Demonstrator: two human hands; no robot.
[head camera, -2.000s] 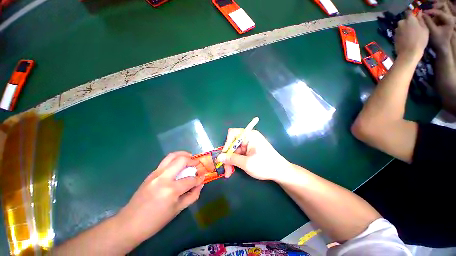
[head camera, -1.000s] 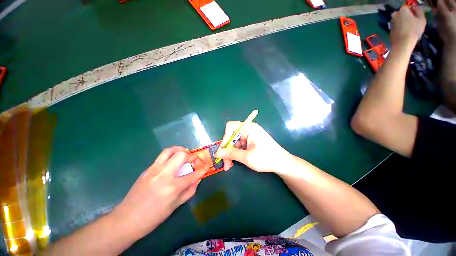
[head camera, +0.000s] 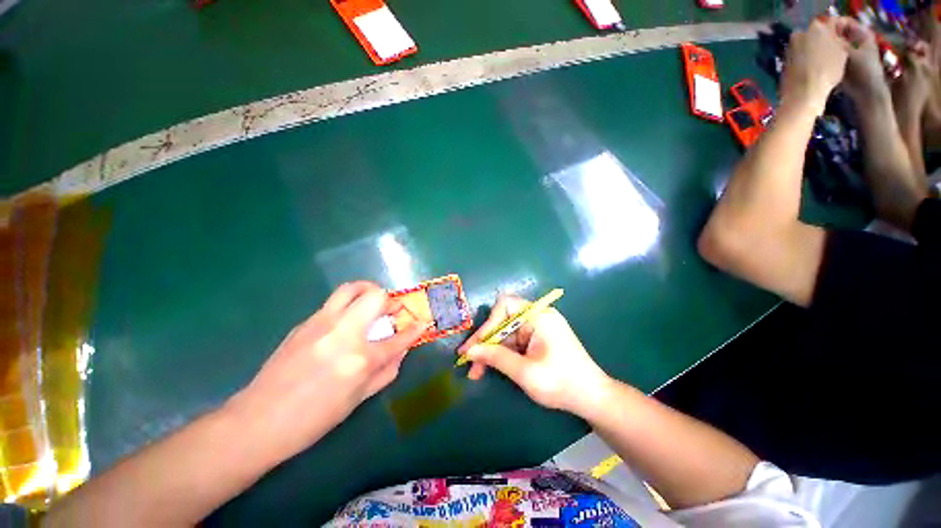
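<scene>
My left hand (head camera: 335, 345) holds an orange-red phone housing (head camera: 417, 305) by its left part, fingers over its white area (head camera: 381, 328). A dark grey square module (head camera: 447, 306) shows at the housing's right end. My right hand (head camera: 531, 356) holds a slim yellow pen-like tool (head camera: 521, 322) with dark markings. Its fine tip points down-left, just below and right of the housing, apart from the module. Whether the housing touches the table cannot be told.
Amber tape strips (head camera: 72, 340) lie at left, a small amber patch (head camera: 425, 403) below the housing. Clear films (head camera: 609, 211) lie beyond. A pale strip (head camera: 310, 106) crosses the green table, with phone housings (head camera: 380, 31) past it. A neighbour's arm (head camera: 769, 206) is at right, near more housings (head camera: 703, 83).
My right hand and the yellow tool have moved off the module, down and to the right, uncovering it. My left hand keeps its hold. The housings across the strip have shifted left in view.
</scene>
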